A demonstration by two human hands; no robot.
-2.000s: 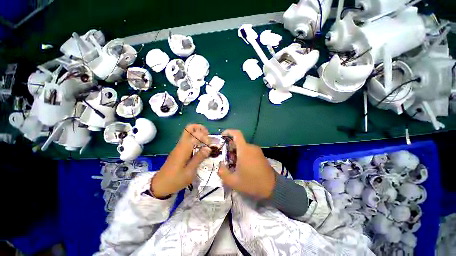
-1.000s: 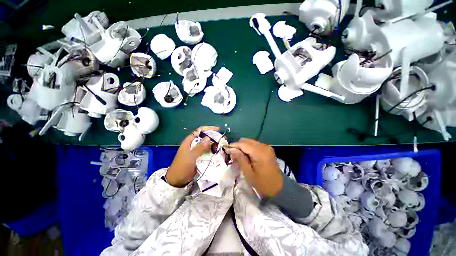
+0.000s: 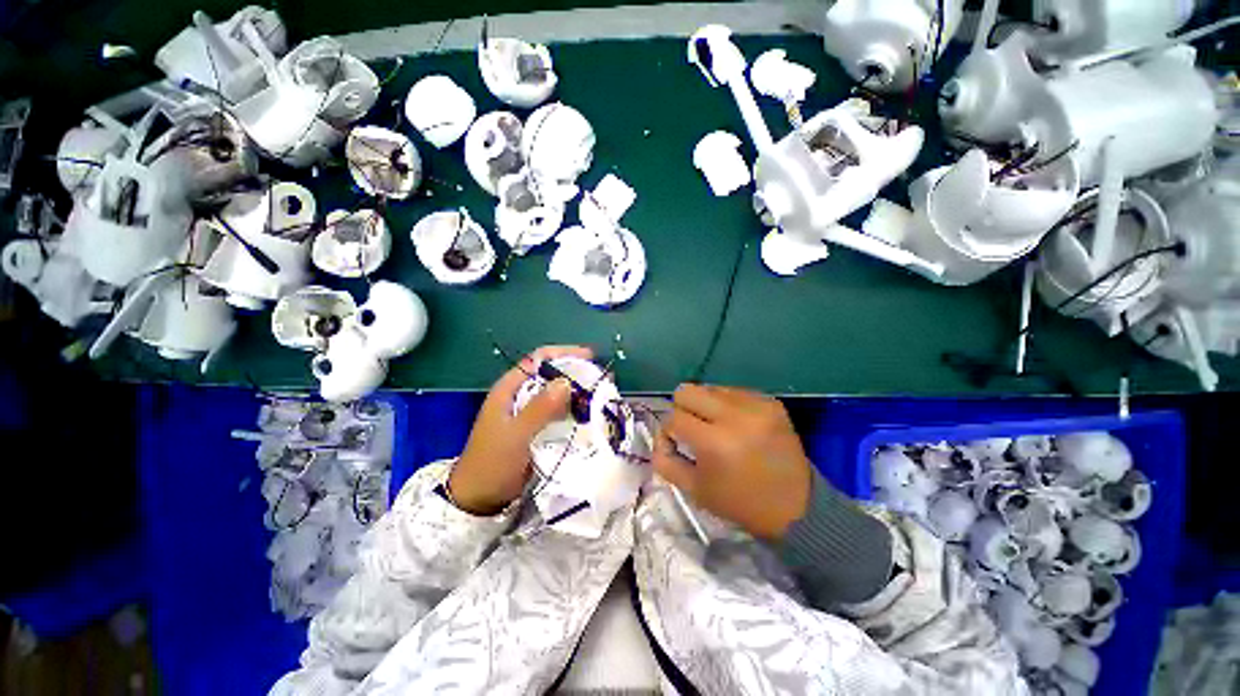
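A white camera body housing (image 3: 585, 476) is held over my lap, its open cavity up, with thin dark and reddish wires inside and sticking out. My left hand (image 3: 506, 438) grips its left side, with the thumb at the cavity rim. My right hand (image 3: 734, 460) is at the housing's right side with curled fingers. A thin white rod (image 3: 690, 517) shows below the right fingers. Whether the right fingers hold the housing, a wire or the rod cannot be told.
Camera bodies (image 3: 129, 224) are piled at the left of the green bench (image 3: 653, 326). Ball head shells (image 3: 453, 248) lie mid-bench. More bodies (image 3: 1000, 204) lie right. A left bin (image 3: 204, 544) and right bin (image 3: 1167, 544), both blue, stand below the bench edge.
My right hand has moved right, away from the cavity where its fingers worked. My left hand keeps its grip on the housing. The bench view has shifted slightly.
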